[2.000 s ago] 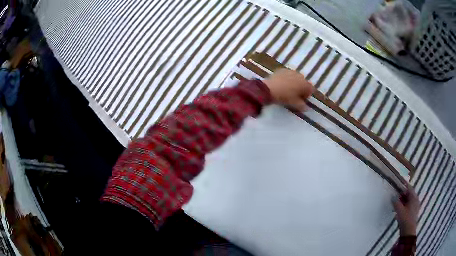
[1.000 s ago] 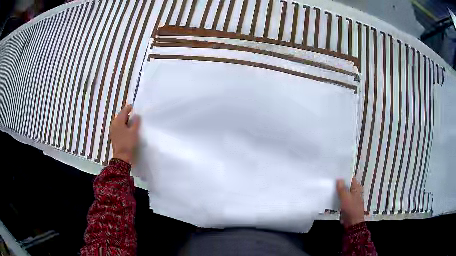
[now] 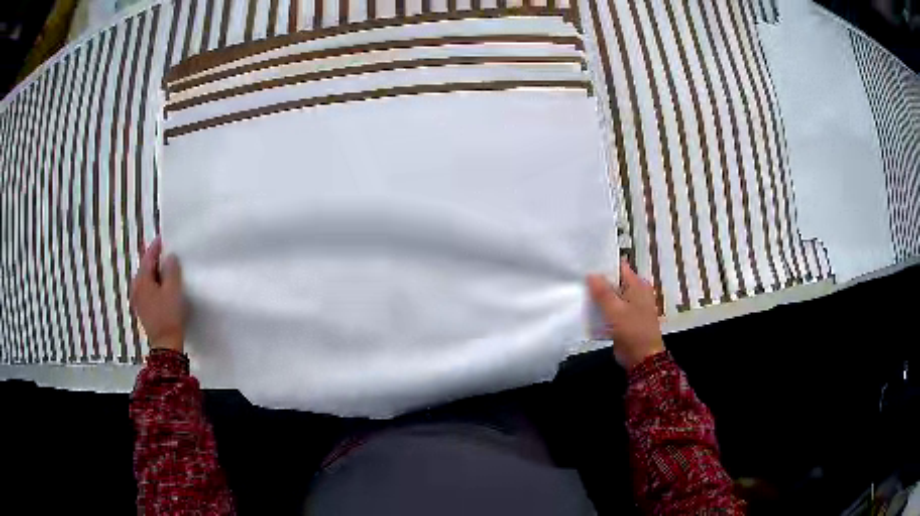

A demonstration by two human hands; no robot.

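Observation:
A stack of large white sheets (image 3: 383,171) lies over the striped row in front of me, its near part bent and billowing past the table's front edge. Brown strips (image 3: 373,96) run across its far end, one above another, with a thicker brown band farthest away. My left hand (image 3: 161,300) grips the left edge of the white sheets, fingers partly hidden. My right hand (image 3: 627,310) grips the right edge, thumb on top. How many sheets are held cannot be told.
The overlapped row of white sheets and brown strips (image 3: 706,161) runs left and right along the table. A plain white sheet (image 3: 832,131) lies at the right, with finer stripes beyond it. The table's front margin (image 3: 746,304) borders a dark area.
My view has turned to the right. Both hands now show further left in the picture, still on the sheet edges. Another brown strip shows at the far end, and the near part billows more.

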